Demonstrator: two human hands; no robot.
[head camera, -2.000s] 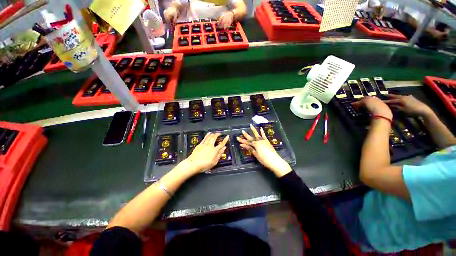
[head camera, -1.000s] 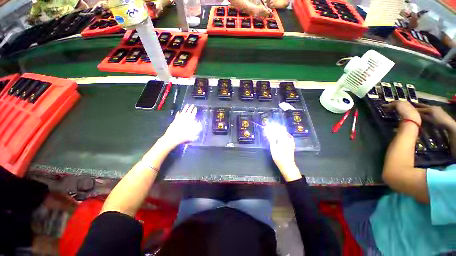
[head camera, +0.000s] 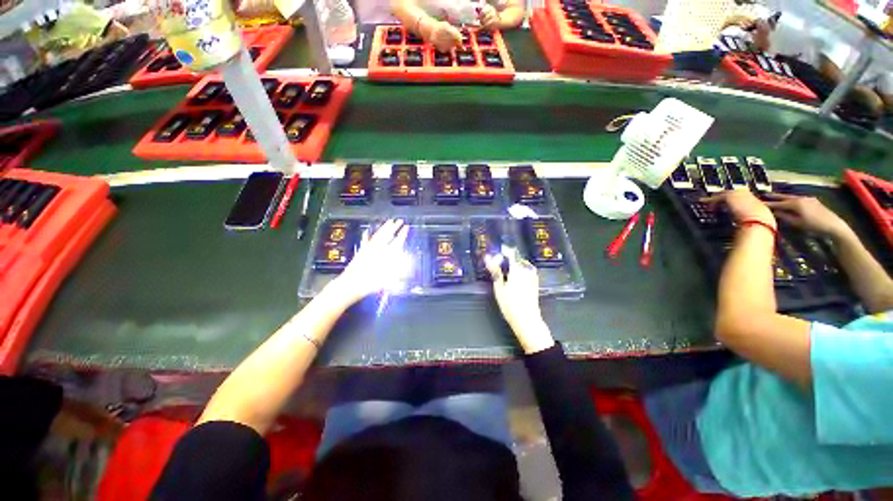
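A clear blister tray (head camera: 431, 209) lies in front of me with closed black flip phones in two rows. My left hand (head camera: 384, 259) is over the second pocket of the near row; bright glare blurs its fingers and hides what is under them. My right hand (head camera: 517, 289) has its fingertips at the lower right edge of a near-row phone (head camera: 483, 241). A small dark spot shows between the fingertips; I cannot tell whether they grip anything. Other phones lie at the near row's left end (head camera: 336, 245), its middle (head camera: 447, 257) and right end (head camera: 543, 241).
A slab smartphone (head camera: 255, 201), red pen (head camera: 286, 202) and dark pen (head camera: 305, 209) lie left of the tray, near a grey post (head camera: 258, 113). A white fan (head camera: 636, 161) and red pens (head camera: 622, 236) are at right. Red trays (head camera: 54, 245) stand left. A neighbour's arms (head camera: 749, 264) work at far right.
My left hand has moved from the near row's first pocket to its second, uncovering the first phone. My right hand's glare has gone and the fourth phone shows. The camera view has shifted.
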